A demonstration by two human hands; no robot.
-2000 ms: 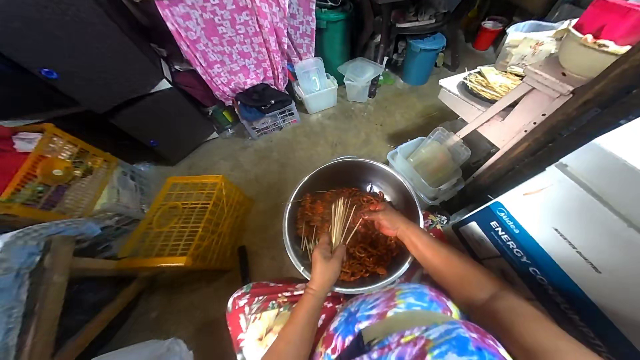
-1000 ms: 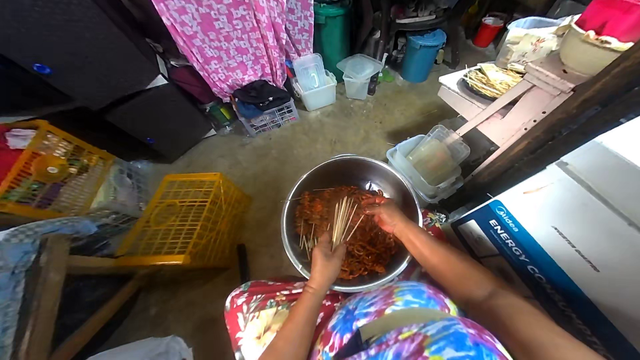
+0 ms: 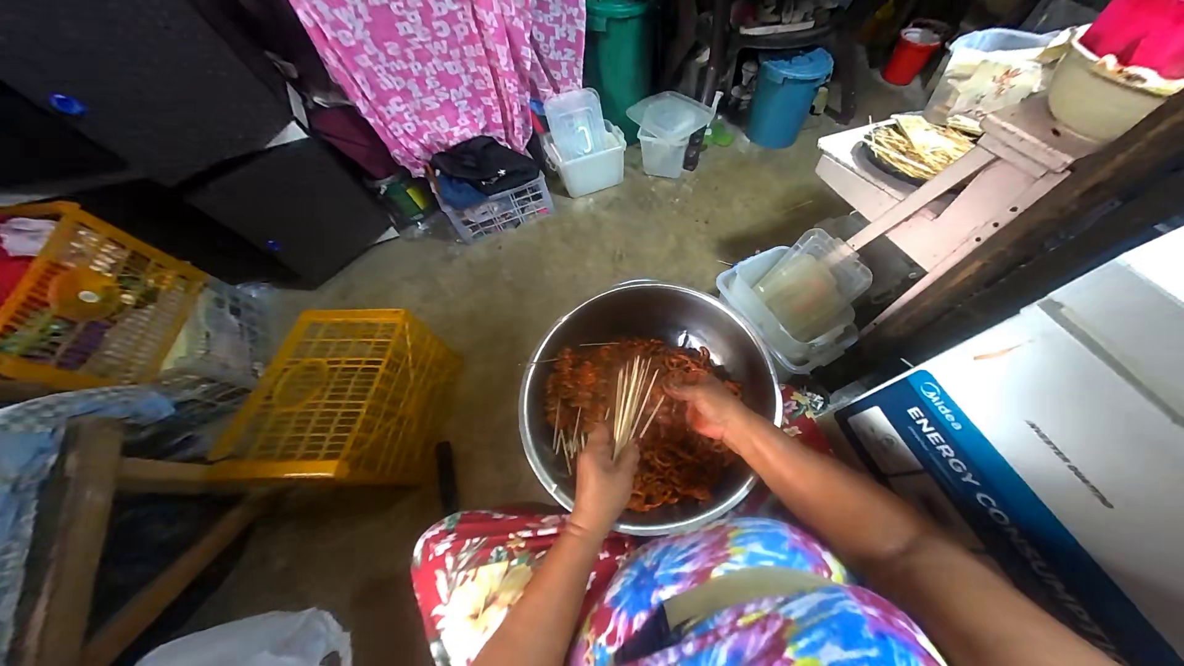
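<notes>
A large round metal basin [image 3: 647, 305] stands close in front of my body, holding a heap of reddish-brown, sauce-coated strips [image 3: 680, 467] that look like marinated meat. My left hand [image 3: 606, 476] is closed on a bundle of thin wooden skewers [image 3: 634, 398] that fan upward over the heap. Just right of the bundle, my right hand [image 3: 708, 407] has its fingers at the reddish pieces; whether they grip a piece or a skewer I cannot tell. More skewer ends [image 3: 569, 444] stick out at the basin's left side, beside my left hand.
A yellow plastic crate [image 3: 342, 398] stands left of the basin. Clear plastic containers [image 3: 805, 296] touch or nearly touch its right side. A large printed carton [image 3: 1036, 435] lies at the right. Beyond is a pinkish wooden bench [image 3: 925, 222] with a plate of sticks [image 3: 916, 148].
</notes>
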